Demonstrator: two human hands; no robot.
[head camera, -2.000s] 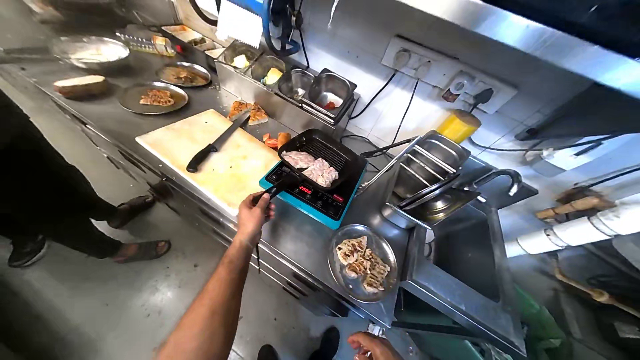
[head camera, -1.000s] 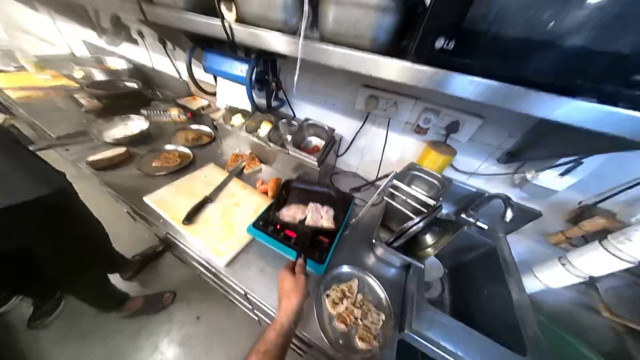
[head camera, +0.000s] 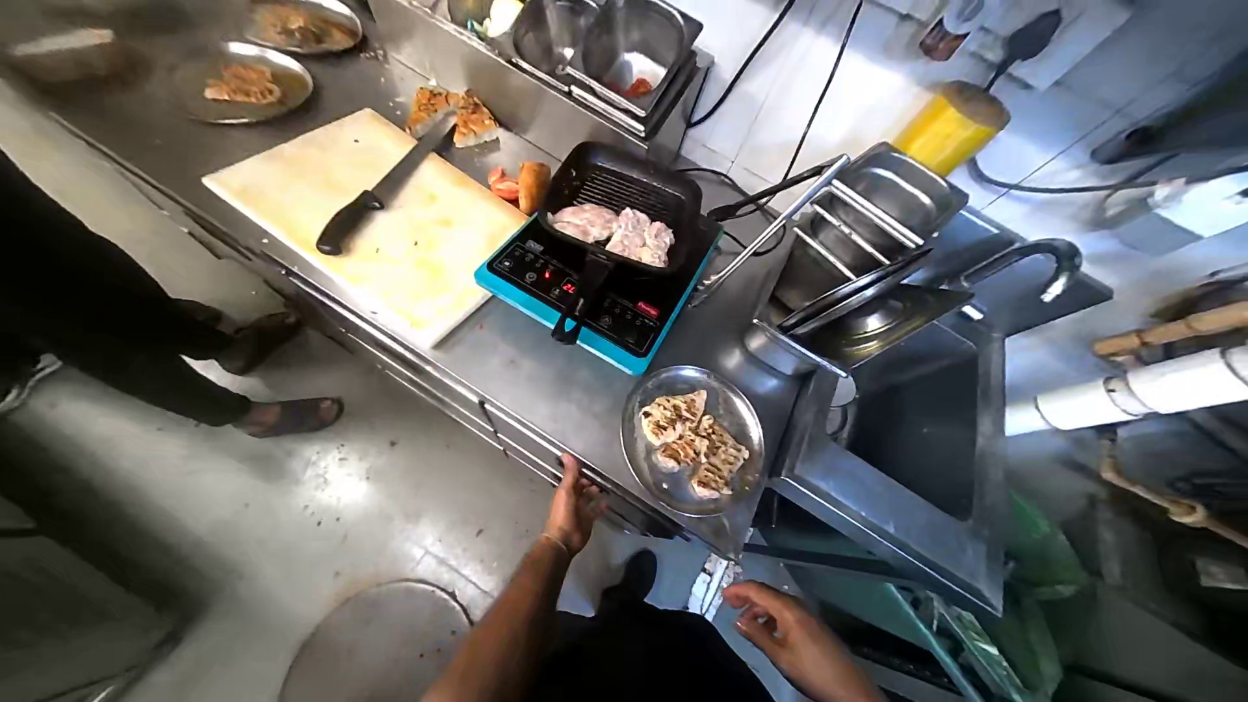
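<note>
My left hand (head camera: 573, 505) is empty, fingers apart, near the steel counter's front edge, left of a steel plate (head camera: 634, 458) with grilled meat pieces (head camera: 720, 454). My right hand (head camera: 775, 624) is lower right, below the counter corner, fingers loosely curled and holding nothing. A black square grill pan (head camera: 624, 180) sits on a teal-edged induction cooktop (head camera: 517, 261), its handle pointing toward me. Pale raw-looking meat (head camera: 639, 237) lies in the pan. Left of it, a black-handled knife (head camera: 375, 203) rests on a cutting board (head camera: 429, 283), its tip by browned bread pieces (head camera: 473, 119).
To the right are a sink (head camera: 916, 429), a faucet (head camera: 1024, 255) and a rack of steel pans (head camera: 848, 229). Steel containers (head camera: 639, 44) stand at the back. Another person's legs (head camera: 127, 341) are at the left. A round lid (head camera: 375, 643) lies on the floor.
My left hand has let go of the pan handle and drawn back to the counter's front edge. My right hand, out of view one second ago, shows again. The view has tilted down.
</note>
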